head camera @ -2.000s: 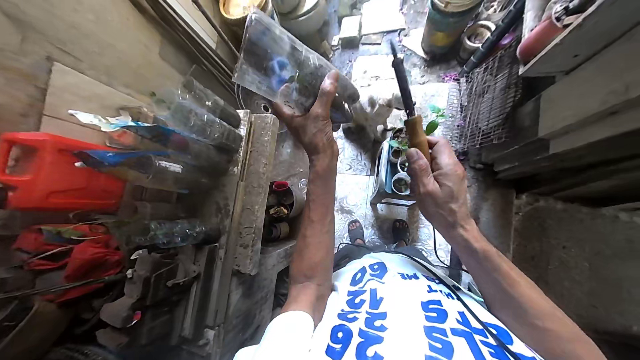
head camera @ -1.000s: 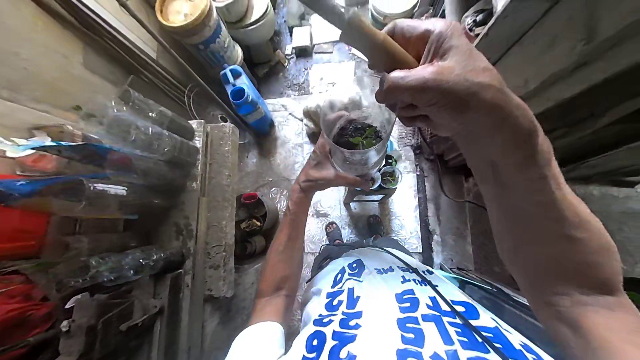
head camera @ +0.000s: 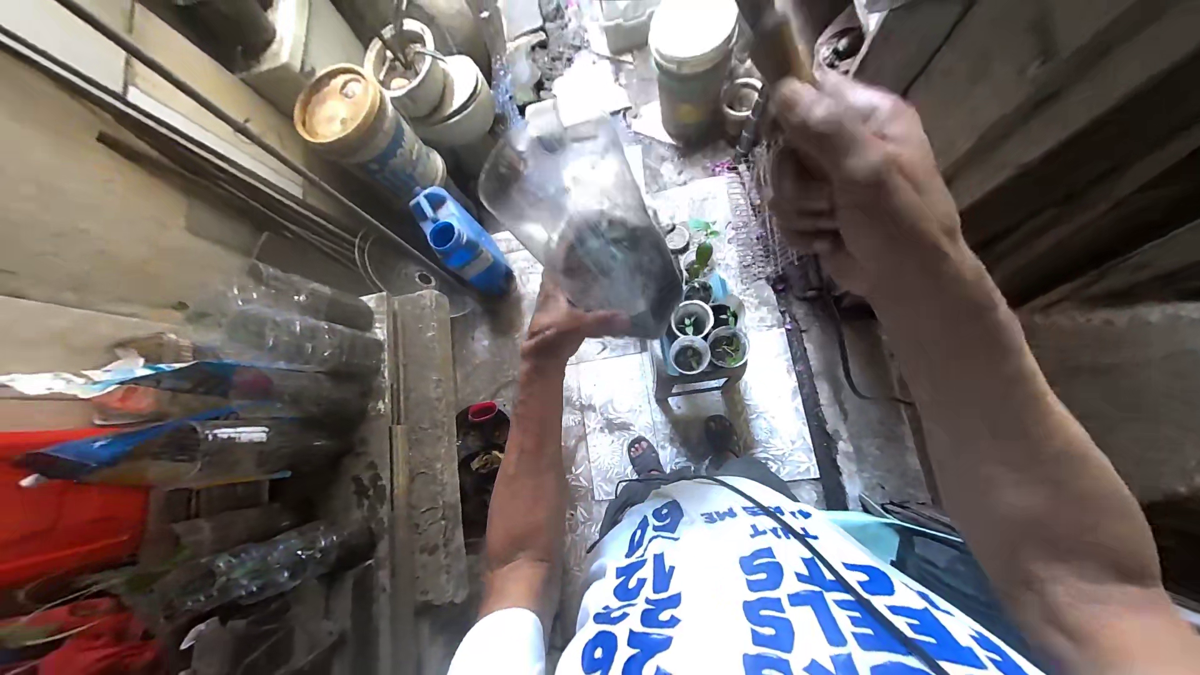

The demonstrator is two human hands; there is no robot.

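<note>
My left hand is around the lower part of a clear plastic container, tilted, with dark material at its near end. Up at the right, my right hand grips the wooden handle of a tool, blurred by motion; its tip is out of view. In the earliest frame this tool looks like a soldering iron. The tool and the container are apart. Beyond and below the container, several plastic cups with seedlings stand on a small stool.
On the left, clear plastic bottles lie on a shelf beside a concrete ledge. A blue jug and lidded buckets stand at the upper left, another bucket at the top. Wire mesh is on the right.
My left hand has turned the container from upright, open end towards me, to tilted with its flat side showing. My right hand has moved right, away from the container, still holding the tool.
</note>
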